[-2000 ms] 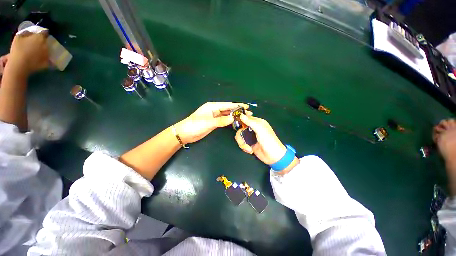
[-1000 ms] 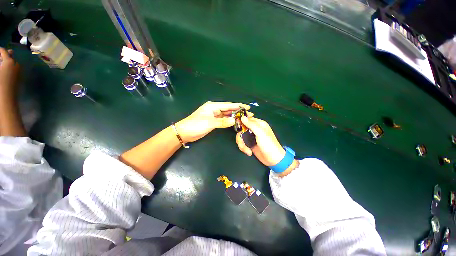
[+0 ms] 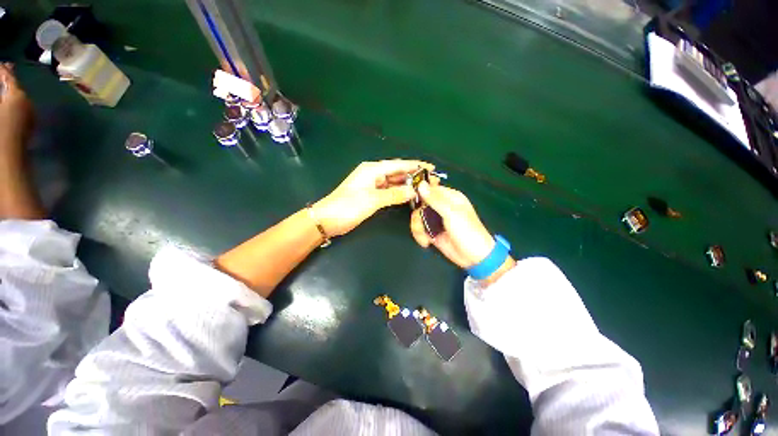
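My left hand holds a small squarish watch housing between its fingertips, its inside showing gold and dark. My right hand meets it from the right, thumb at the housing, and holds a dark display module just below it. The fingers hide where the two parts meet. A blue wristband is on my right wrist. Two spare display modules with orange tails lie side by side on the green surface, nearer my body.
A metal post stands beyond, with round silver-topped parts at its foot and one apart. A dispenser bottle and a neighbour's arm are at left. A display module, housing and several units lie at right.
The neighbour's hand at left has let go of the bottle and drawn back; the hand at far right has left view. The module beyond my hands has shifted left. My hands stay together.
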